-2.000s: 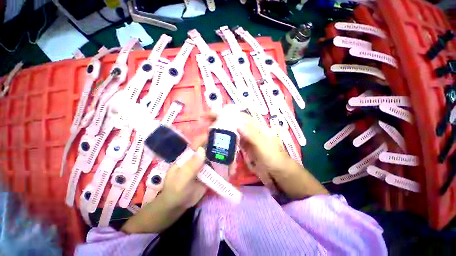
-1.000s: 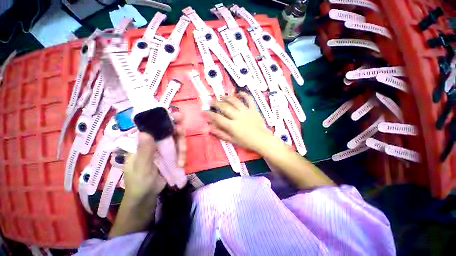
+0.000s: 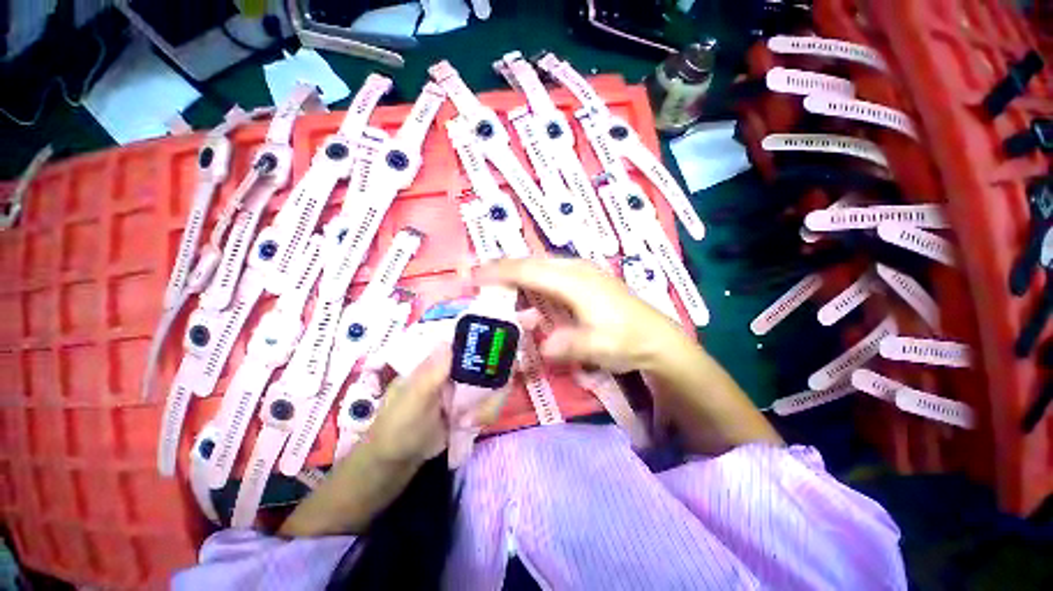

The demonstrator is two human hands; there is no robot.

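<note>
My left hand (image 3: 404, 410) holds a pink smartwatch (image 3: 485, 351) face up, near the front edge of the tray. Its square screen is lit, with green and white text. A blue-lit patch (image 3: 442, 311) shows just beyond it, partly hidden. My right hand (image 3: 595, 314) is beside the watch, fingers bent, its fingertips near the case edge; whether they touch it I cannot tell. Many pink watches (image 3: 396, 161) lie face down across the red-orange tray (image 3: 104, 266), round dark sensors up, straps overlapping.
Stacked red-orange trays (image 3: 941, 150) stand at the right, with pink strap ends (image 3: 878, 216) hanging out and dark straps on the far side. A small bottle (image 3: 685, 87), white papers (image 3: 139, 102) and an angled metal bracket (image 3: 346, 44) lie beyond the tray on the green bench.
The dark-screened watch in my left hand is replaced in view by one with lit text, held further right. My right hand has moved from the tray's watches to beside it.
</note>
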